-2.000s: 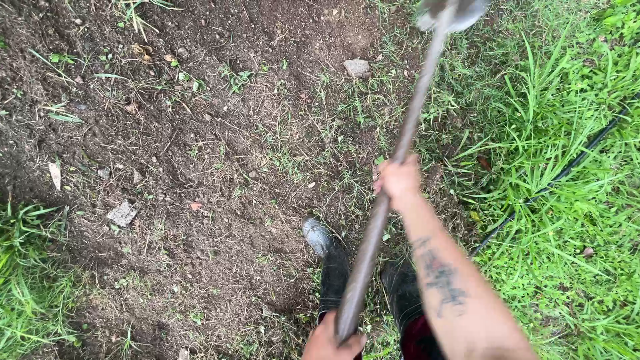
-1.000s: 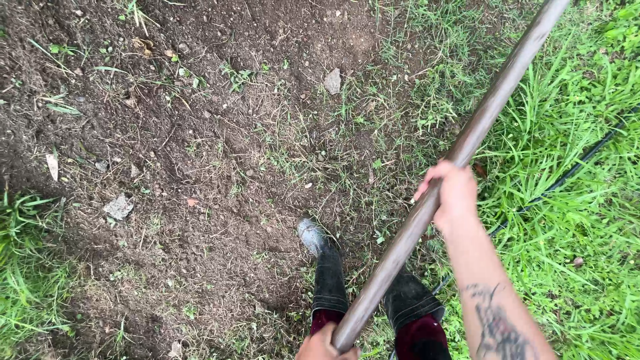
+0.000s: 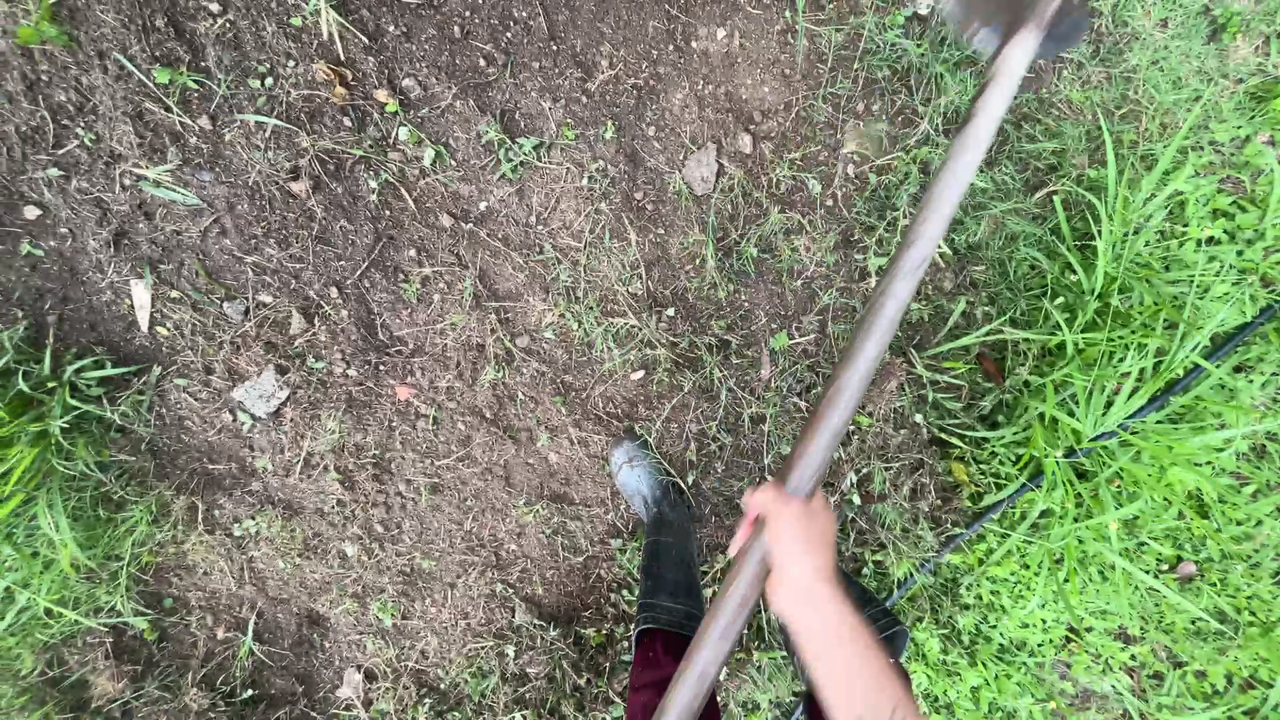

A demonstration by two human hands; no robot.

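Observation:
My right hand (image 3: 795, 540) is closed around the lower part of a long brown handle (image 3: 880, 320). The handle slants from the bottom centre up to the top right. At its far end, a blurred metal tool head (image 3: 1015, 22), possibly a hoe blade, is cut off by the top edge and lies over short grass. The handle's near end runs out of view at the bottom, and my left hand is not visible.
A dark rubber boot (image 3: 668, 560) stands on bare soil (image 3: 480, 430), the other partly behind my right arm. Stones (image 3: 262, 393) lie about. A black hose (image 3: 1130, 425) crosses the tall grass (image 3: 1130, 260) at right. More grass (image 3: 60, 500) grows at left.
The tool head, out of view one second ago, shows again at the top right. My left hand, on the handle's near end in both earlier frames, has left the view. My right hand still grips the handle.

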